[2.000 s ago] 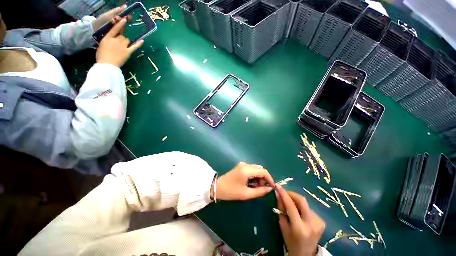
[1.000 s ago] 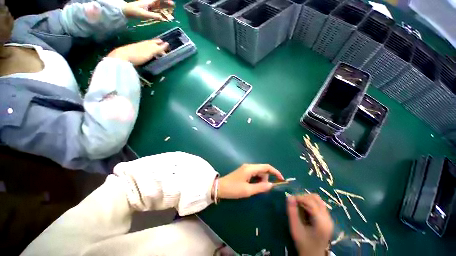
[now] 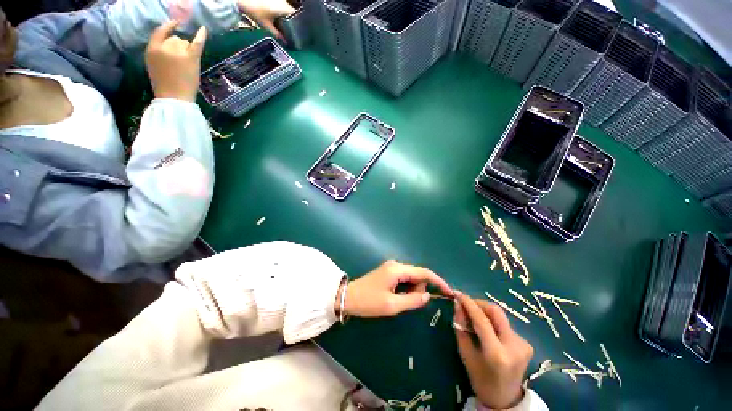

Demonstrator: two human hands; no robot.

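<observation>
My left hand (image 3: 391,290) is at the lower middle, its thumb and forefinger pinching a thin narrow strip (image 3: 440,297). My right hand (image 3: 491,345) meets it from the right, its fingertips together at the strip's other end. A small pale piece shows between the right fingers; what it is cannot be told. Cream-yellow loose strips (image 3: 504,245) lie in a pile right of my hands. More strips (image 3: 554,309) lie scattered below that pile, and others (image 3: 584,369) lie near my right wrist.
A single phone frame (image 3: 351,156) lies mid-bench. Short stacks of frames (image 3: 533,144) stand at upper right, a leaning stack (image 3: 670,293) at far right, tall stacks (image 3: 405,48) along the back. A neighbouring person's hand (image 3: 174,64) is beside another short stack (image 3: 250,76) at upper left.
My right hand has come back up to the left fingertips, after being apart a second ago. The neighbouring person's hands have left the short stack, one reaching toward the tall stacks.
</observation>
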